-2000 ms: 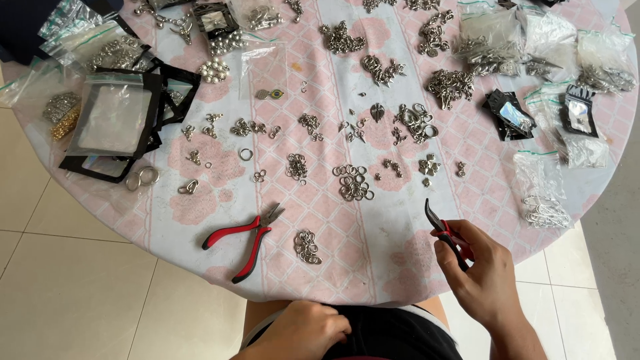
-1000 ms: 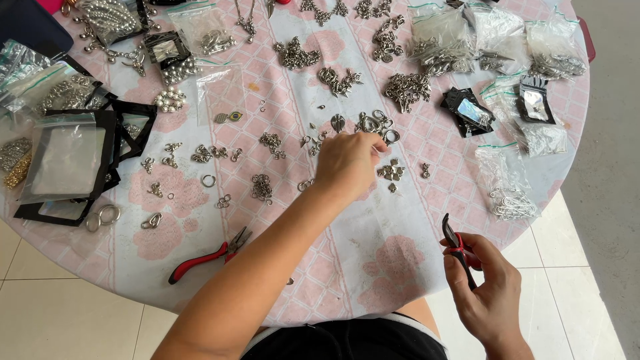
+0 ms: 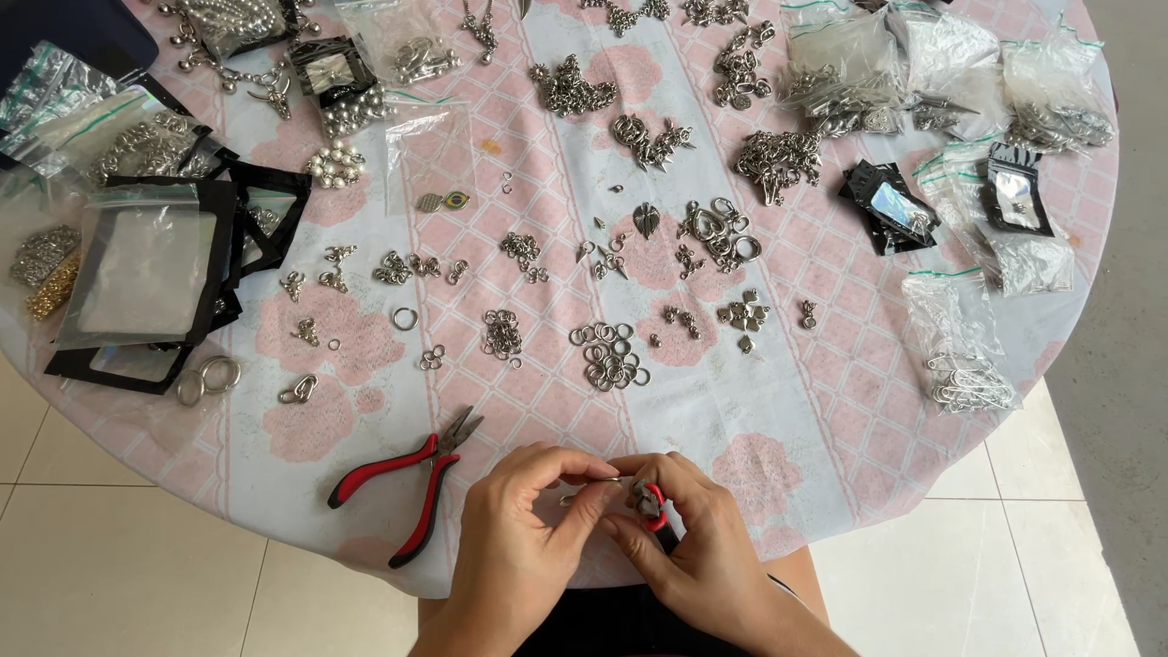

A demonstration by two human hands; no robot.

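At the table's near edge my left hand (image 3: 538, 520) pinches a small metal piece (image 3: 610, 479), perhaps a ring, between thumb and forefinger. Close beside it, my right hand (image 3: 689, 534) holds red-and-black pliers (image 3: 652, 506), their jaws partly hidden by the fingers. A second pair of red-handled pliers (image 3: 429, 474) lies with handles spread, left of my left hand. Beyond the hands are a pile of larger jump rings (image 3: 611, 356), a pile of small rings (image 3: 502, 336) and a group of small heart-shaped charms (image 3: 745, 313).
Plastic and black-edged zip bags (image 3: 146, 265) are heaped at the left. More bags of metal parts (image 3: 844, 68) lie at the far right, and a bag of safety pins (image 3: 963, 356) sits nearer the right edge. Chain piles (image 3: 778, 160) lie farther back on the patterned tablecloth (image 3: 538, 411).
My left hand has come back from the ring and charm piles to the near edge. My right hand has moved left with the pliers, so both hands are now together.
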